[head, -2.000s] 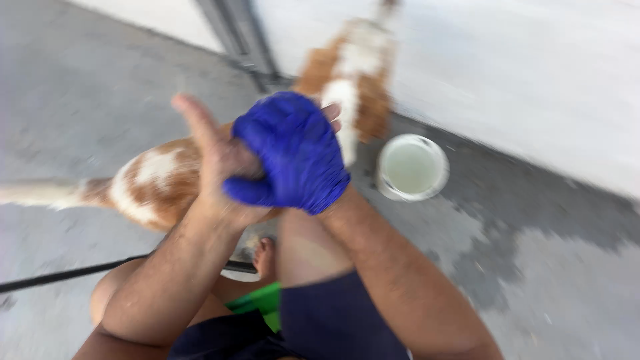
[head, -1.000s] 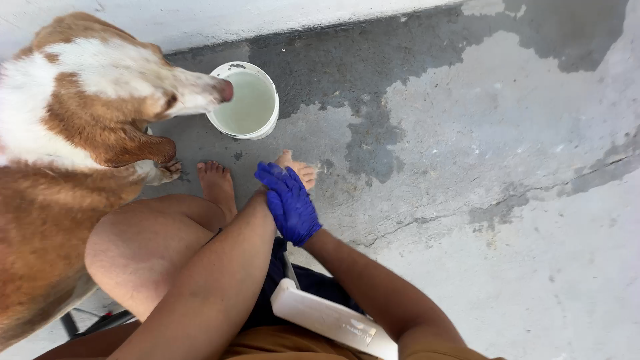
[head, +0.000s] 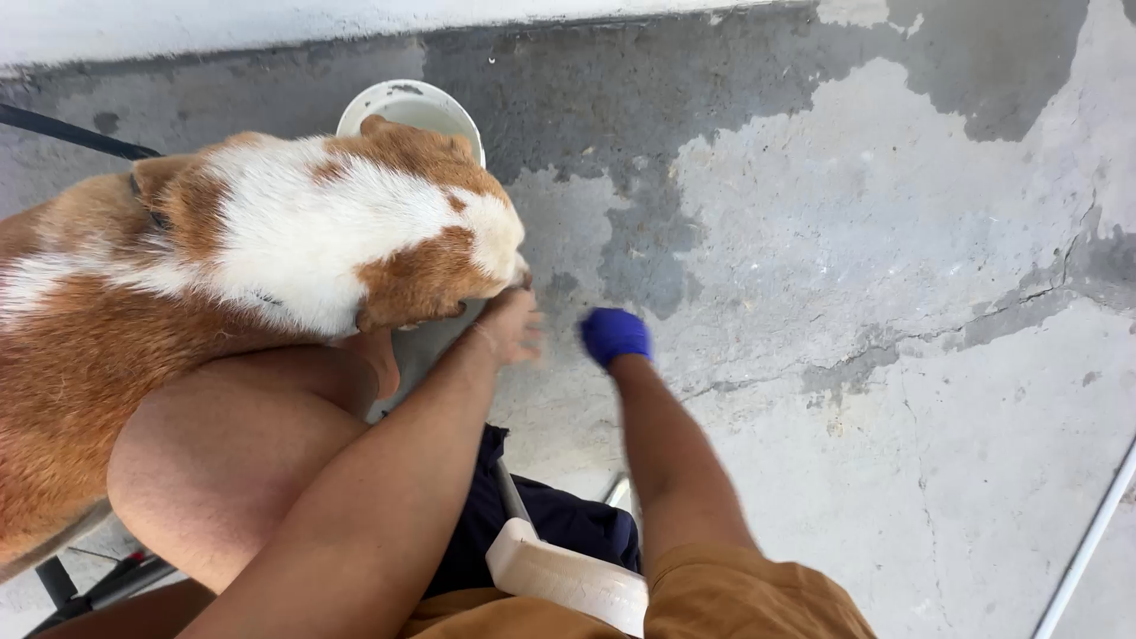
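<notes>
My bare left hand (head: 515,327) is held out with its fingers apart and blurred, right at the muzzle of a brown and white dog (head: 311,222); whether the nose touches it is hard to tell. A blue disposable glove covers my right hand (head: 614,336), which hangs over the floor a short way to the right. That hand is blurred and looks closed, and its fingers are hidden. Behind the dog's head stands a white plastic bucket (head: 472,120), partly covered by the head, with pale liquid inside. A dark collar is round the dog's neck.
A white wall (head: 222,27) runs along the top. The concrete floor (head: 843,266) has dark wet patches and a crack. A white plastic chair armrest (head: 568,572) is beside my body. Dark metal tubing (head: 58,581) lies lower left, and a pale pole (head: 1087,541) at the right edge.
The dog's head has moved from over the bucket to my left hand. My hands, together two seconds ago, are now apart. My right hand has left the area by my knee and foot.
</notes>
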